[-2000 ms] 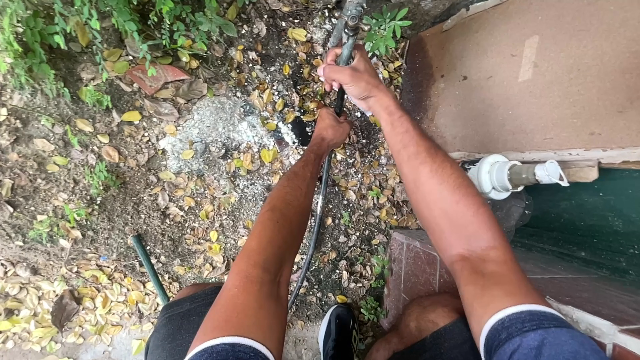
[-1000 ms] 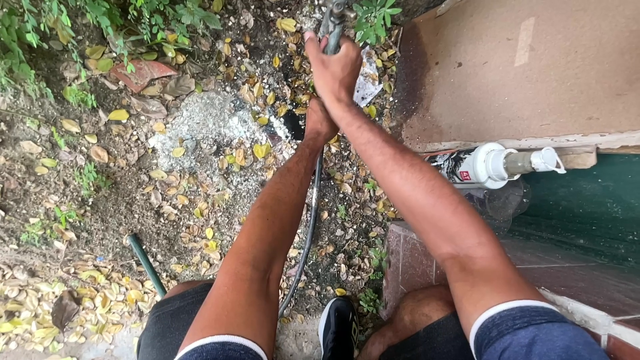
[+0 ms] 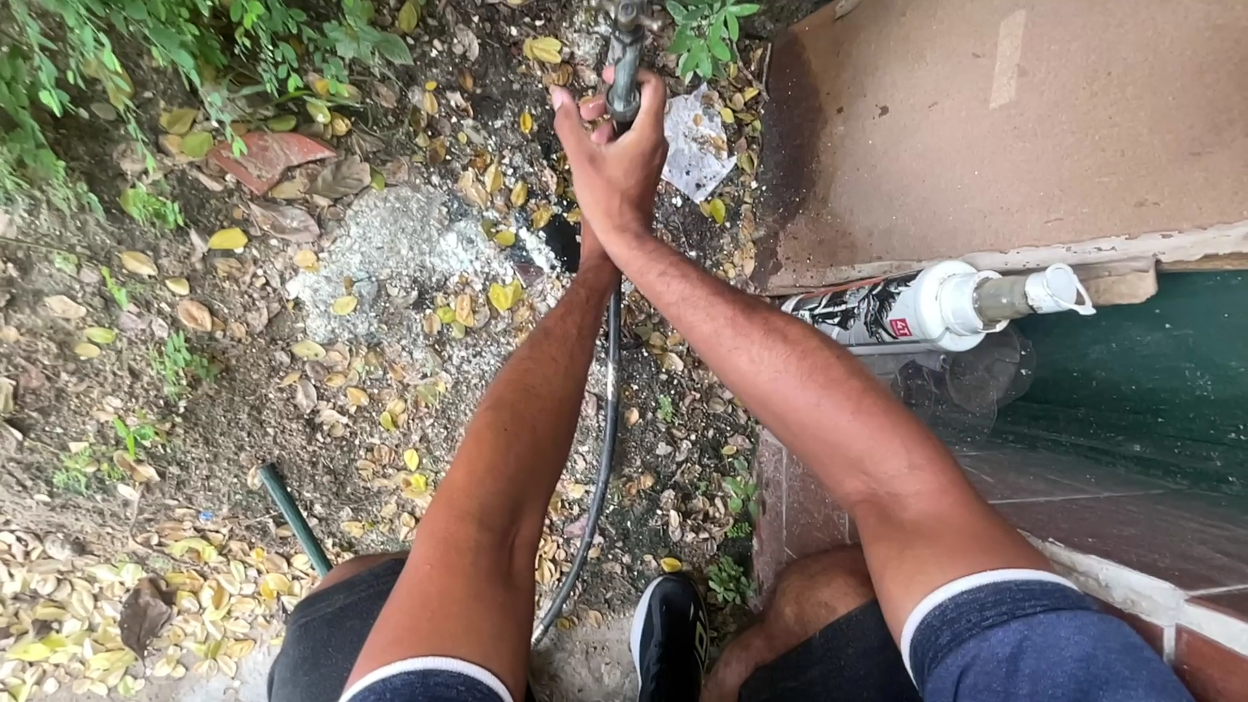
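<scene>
A metal outdoor tap [image 3: 629,44] on an upright pipe stands at the top centre, with a dark coupling at its lower end. My right hand [image 3: 619,161] is around that coupling, thumb to the left and fingers partly spread about it. Just below and behind it, my left hand [image 3: 593,239] is mostly hidden by the right wrist; what its fingers do cannot be seen. A black hose [image 3: 611,390] runs from beneath my hands down between my forearms and curves left near my shoe.
A brown board [image 3: 936,127] and a white container [image 3: 907,307] with a spout lie at right, beside a green surface [image 3: 1141,380]. A piece of white paper [image 3: 699,146] lies right of the tap. Left are a green pipe [image 3: 292,517], a reddish shard [image 3: 268,159] and plants.
The white paper beside my right hand, hidden two seconds ago, is now in plain view. My right hand has shifted on the fitting, its fingers now more spread.
</scene>
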